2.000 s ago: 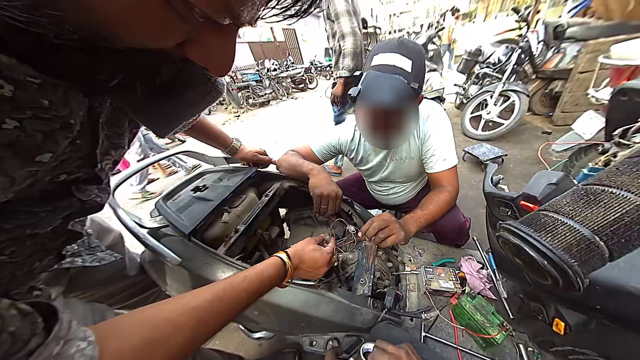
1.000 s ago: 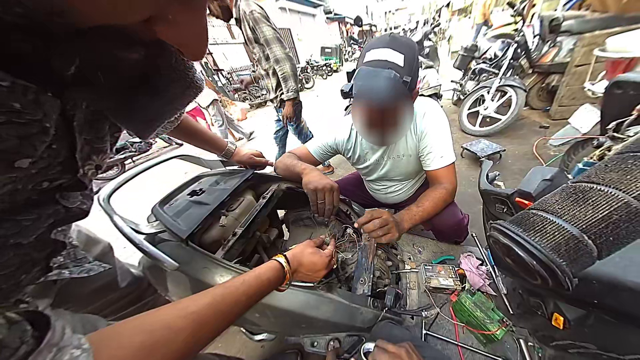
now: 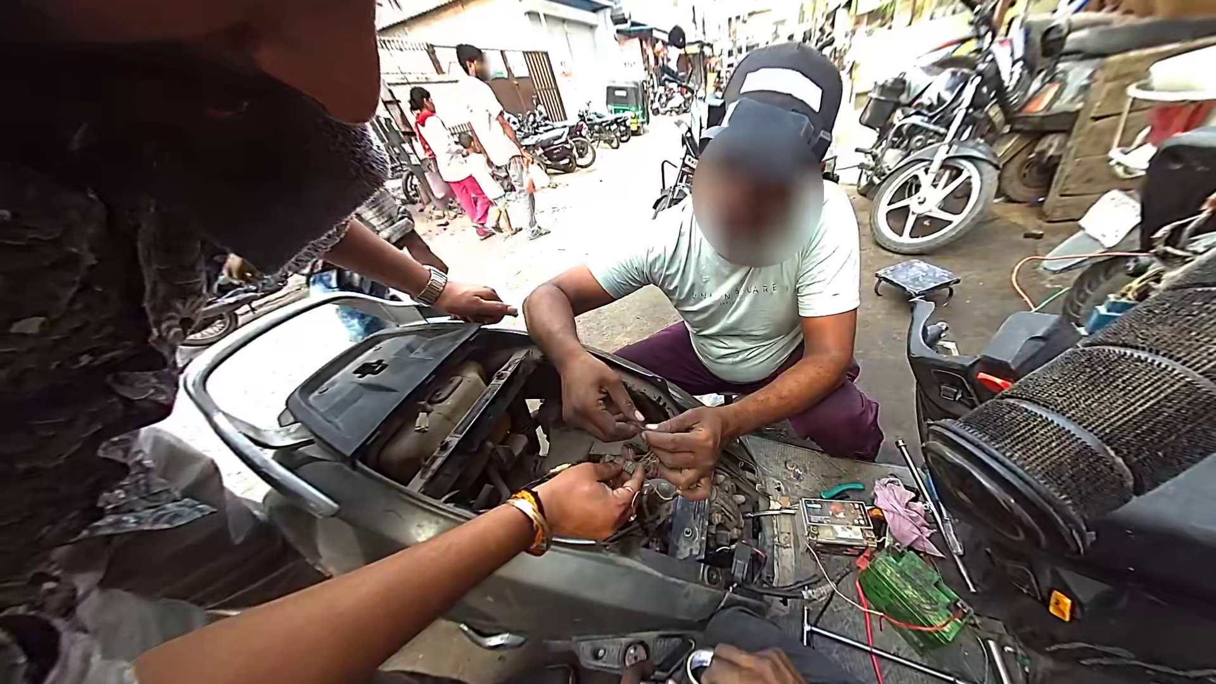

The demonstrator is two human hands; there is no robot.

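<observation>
At the bottom edge, my right hand (image 3: 750,665) is mostly cut off, beside a shiny metal ring (image 3: 699,661); its grip is hidden. A dark shape left of it may be my left hand, but this is unclear. Before me lies an opened scooter body (image 3: 570,589) with exposed wiring (image 3: 655,489). A capped co-worker's two hands (image 3: 646,435) meet over the bay, fingertips pinching something thin, possibly a wire end. Another co-worker's hand with thread bracelets (image 3: 589,499) holds wires just below them. That co-worker's watch-wearing hand (image 3: 475,302) rests near the grab rail (image 3: 237,427).
On the floorboard lie a battery (image 3: 838,522), a green transparent case (image 3: 912,598), a pink cloth (image 3: 904,513) and long metal tools (image 3: 874,655). Another vehicle with a ribbed seat (image 3: 1073,427) stands close at right. A bearded co-worker leans in from the left.
The capped co-worker's hands have come together over the wiring. The passer-by in a checked shirt has moved left and is now mostly hidden. Other walkers show in the street behind.
</observation>
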